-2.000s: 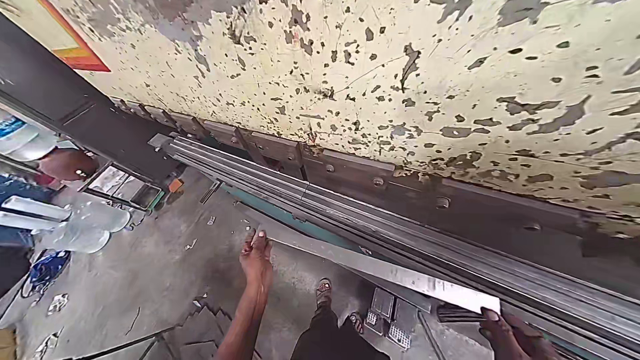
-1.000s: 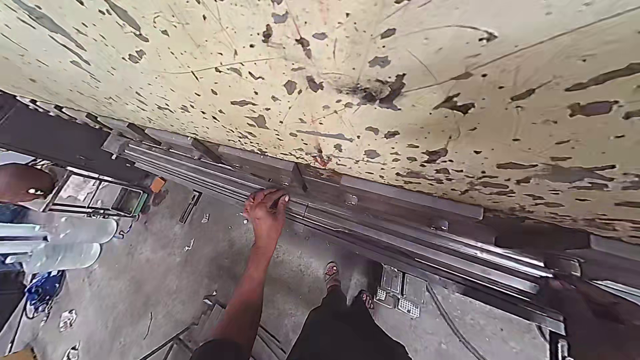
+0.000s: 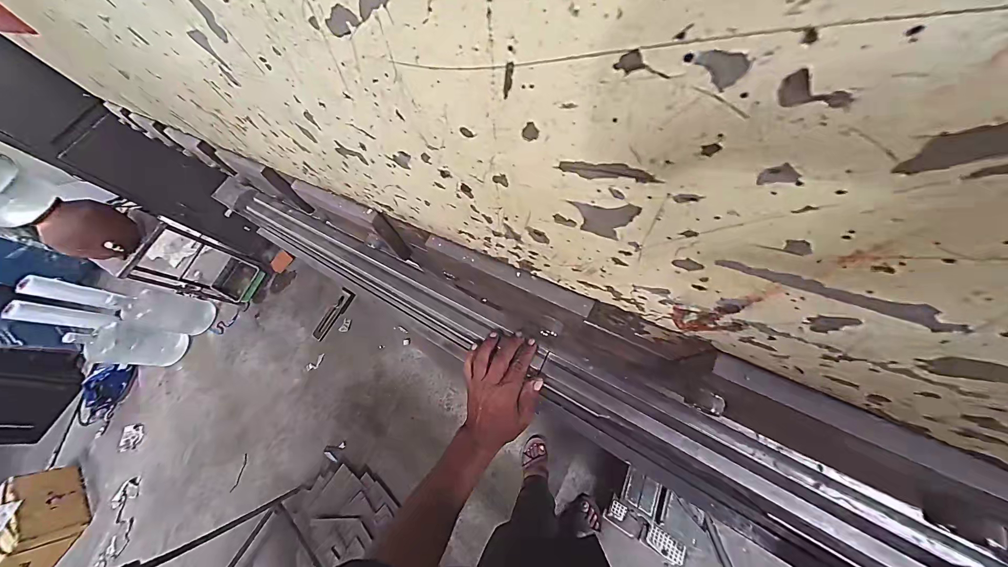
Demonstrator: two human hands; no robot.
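Observation:
Long metal bars (image 3: 378, 293) lie side by side along the foot of the wall, running from the upper left to the lower right. My left hand (image 3: 502, 387) rests on them near the middle, fingers spread and fingertips over the bars; whether it grips one is not plain. A thin dark seam or gap crosses the bars just right of its fingers. My right hand is not clearly seen; a dark blurred shape sits at the lower right edge, over the far end of the bars.
A peeling cream wall (image 3: 472, 157) rises behind the bars. On the floor at left are large clear plastic bottles (image 3: 142, 335), a metal stand (image 3: 197, 264), a cardboard box (image 3: 51, 512) and another person's head (image 3: 88, 228). Dark metal frames (image 3: 339, 504) lie lower down.
Two seconds ago both my hands held a flat metal strip in front of the bars. Now my left hand lies on the bars, and the strip is no longer held out in front. The view has shifted.

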